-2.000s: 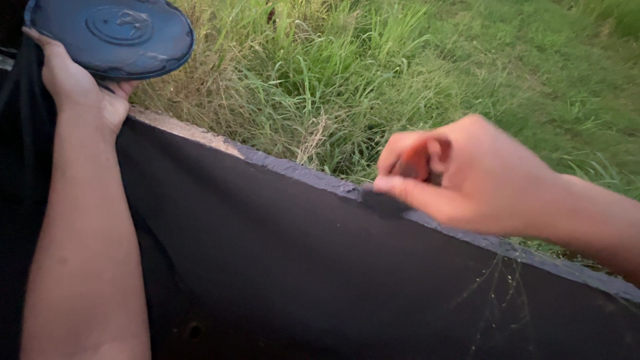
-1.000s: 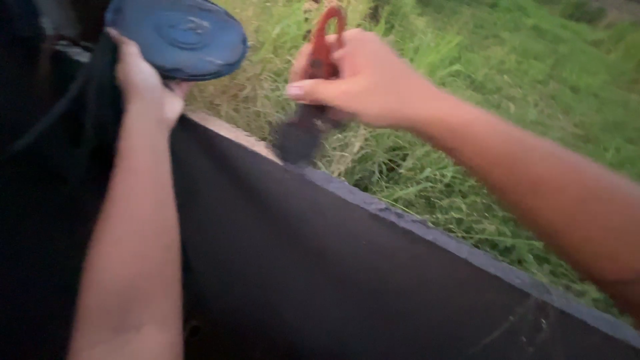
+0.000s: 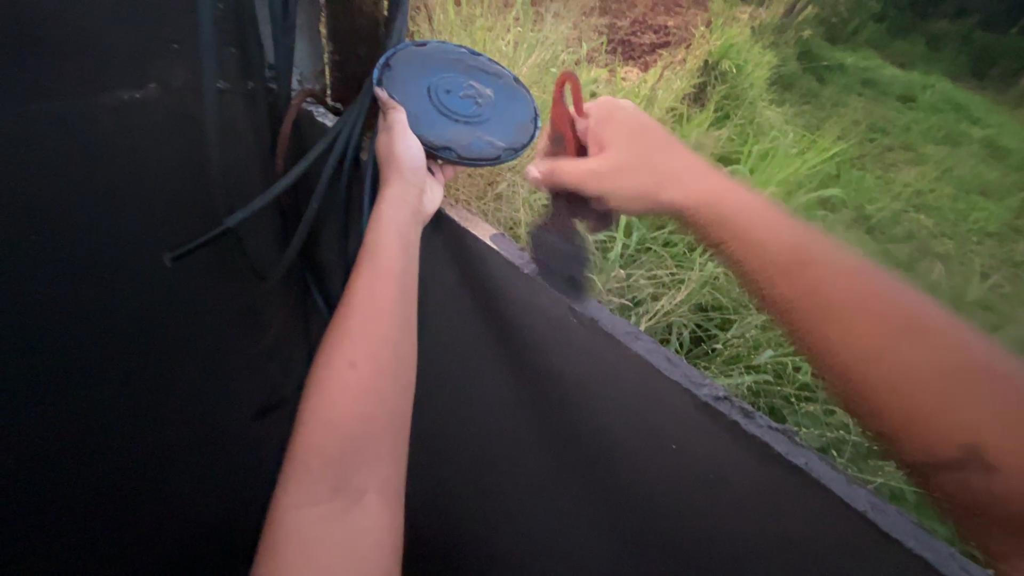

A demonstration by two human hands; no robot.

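My left hand (image 3: 410, 160) holds a round dark-blue lid (image 3: 460, 104) by its near left rim; its upper face looks wet with dark paint. To the right of the lid, my right hand (image 3: 620, 160) is closed around a paintbrush with a red looped handle (image 3: 566, 108). The brush's dark, blurred bristles (image 3: 560, 252) point down at the top edge of a black wall (image 3: 640, 448). Dark grey coating covers most of that narrow top edge (image 3: 704, 384), while a pale stretch (image 3: 472, 224) shows near my left hand. Whether the bristles touch the edge cannot be told.
Several dark hoses or cables (image 3: 320, 160) hang at the upper left, one end sticking out over the dark area. Behind them stands a post (image 3: 350, 52). Tall green grass (image 3: 664, 264) grows along the wall's far side, with reddish-brown ground (image 3: 648, 28) farther back.
The view has swung left, bringing the hoses into sight. My right hand has gone from low over the coated edge to beside the lid, the brush now upright. My left hand still holds the lid.
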